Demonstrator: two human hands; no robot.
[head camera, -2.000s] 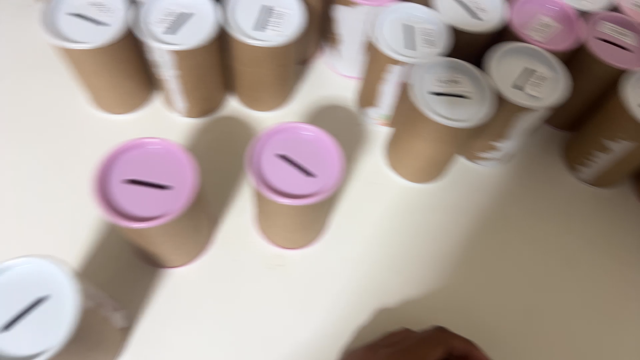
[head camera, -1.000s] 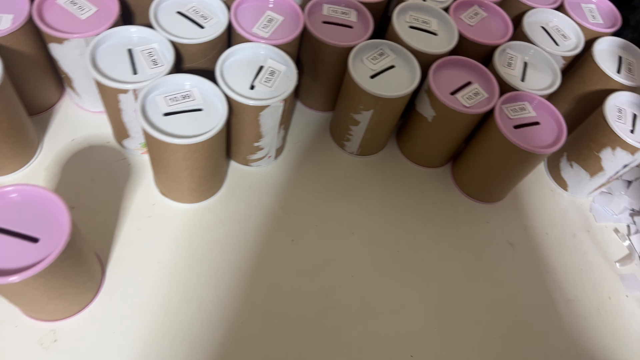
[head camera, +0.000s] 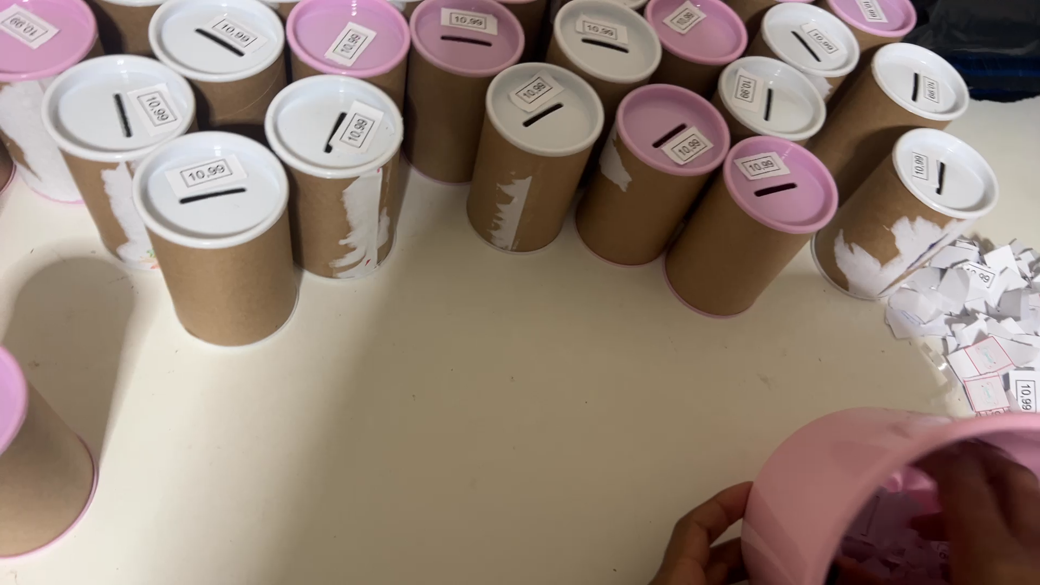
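Note:
At the lower right, a pink tub (head camera: 800, 487) is tipped so that its mouth faces right and toward me. Its left side rests against my left hand (head camera: 707, 540), whose fingers curl round the outside. My right hand (head camera: 987, 504) reaches inside the tub, among small paper pieces (head camera: 886, 532); its fingertips are partly hidden, and whether they pinch any paper is unclear. Beyond the tub, a pile of paper labels and scraps (head camera: 975, 301) lies on the table. Cardboard coin-bank tubes stand near it, among them one with a pink lid (head camera: 780, 185) and one with a white lid (head camera: 945, 175).
Many more tubes with slotted white or pink lids and price stickers crowd the back of the white table (head camera: 487, 422). A white-lidded tube (head camera: 227, 284) stands forward at left. A pink-lidded tube (head camera: 49, 487) is cut off by the left edge. Something black (head camera: 975, 41) lies at back right.
The view has swung right. Both my hands and the pink tub have come into view at lower right; neither shows in the frame from one second ago.

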